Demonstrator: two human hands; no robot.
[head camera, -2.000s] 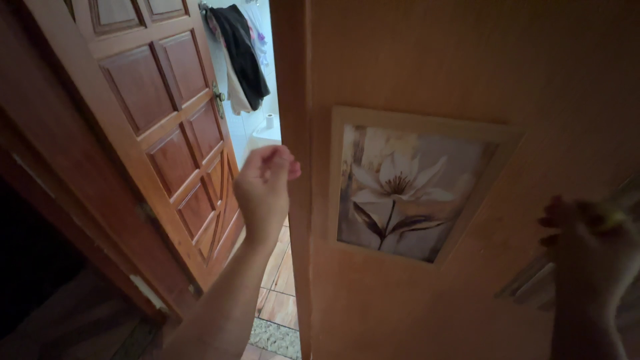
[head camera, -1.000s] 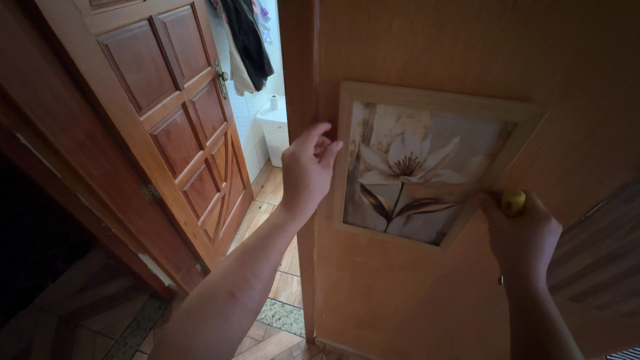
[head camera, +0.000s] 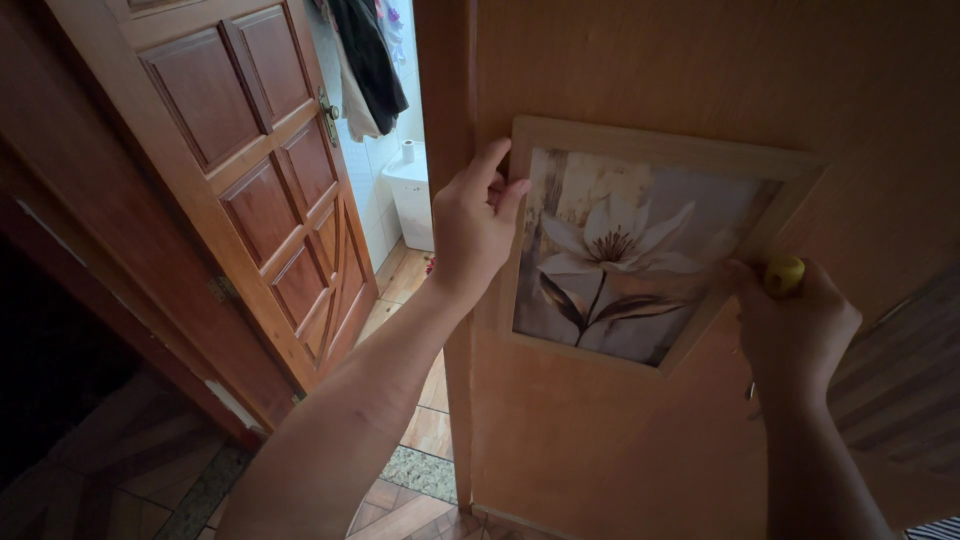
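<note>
A framed flower picture (head camera: 607, 247) in a light wood frame hangs against a wooden panel wall. Along the frame's left side, my left hand (head camera: 480, 221) has its thumb and fingertips at the edge. My right hand (head camera: 799, 322) is at the frame's right side, its fingers curled around a small yellow object (head camera: 784, 276), perhaps a tape or tool handle; its kind is unclear. The right fingertips reach the frame edge.
Left of the wall stands an open panelled wooden door (head camera: 262, 180) with a metal handle (head camera: 328, 116). Beyond it are hanging clothes (head camera: 367, 67) and a white toilet tank (head camera: 411, 199) bearing a paper roll. A slatted surface (head camera: 907, 375) is at the right.
My right hand has come in from the far right to the frame's right side with the yellow object. My left hand has risen to the frame's upper left edge.
</note>
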